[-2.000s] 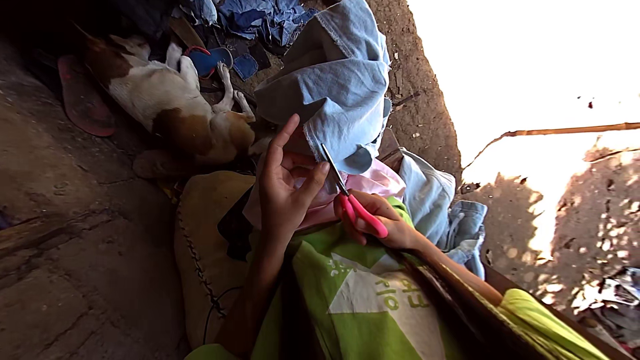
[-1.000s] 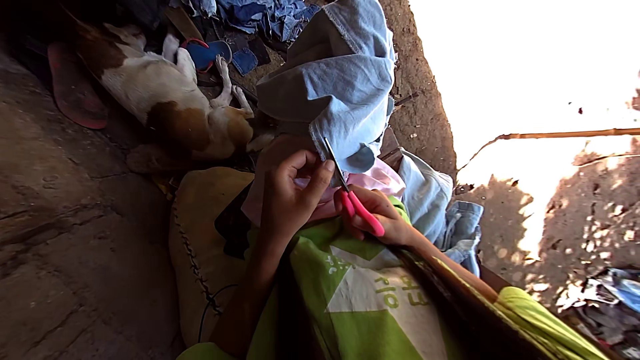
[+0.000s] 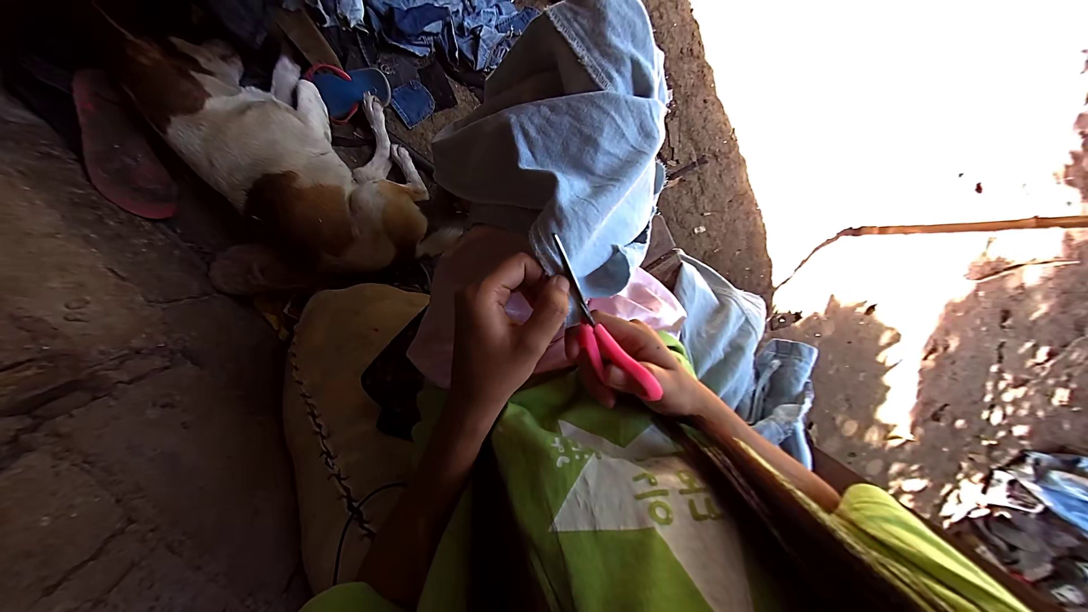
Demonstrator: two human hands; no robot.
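Note:
Light blue denim cloth (image 3: 586, 144) lies bunched in front of me at the upper middle, with a frayed edge. My left hand (image 3: 514, 319) pinches the cloth's lower edge between thumb and index finger. My right hand (image 3: 642, 361) grips a pair of scissors with pink handles (image 3: 625, 365); the dark blades point up and left, beside the left fingertips and over the denim. Whether the blades are parted is hard to tell. Pink cloth (image 3: 642, 302) lies beneath the denim, and more denim (image 3: 722, 319) hangs to the right.
A brown and white dog (image 3: 263, 153) lies on the ground at upper left, between a worn sandal (image 3: 123, 149) and a blue flip-flop (image 3: 353, 92). Denim scraps (image 3: 450, 25) lie beyond. A stitched sack (image 3: 340, 425) is left of my lap. A thin stick (image 3: 960, 227) and fabric scraps (image 3: 1037, 518) are at right.
My left thumb and fingers, spread apart two seconds ago, have closed together at the edge of the denim. The right hand still holds the scissors in nearly the same place.

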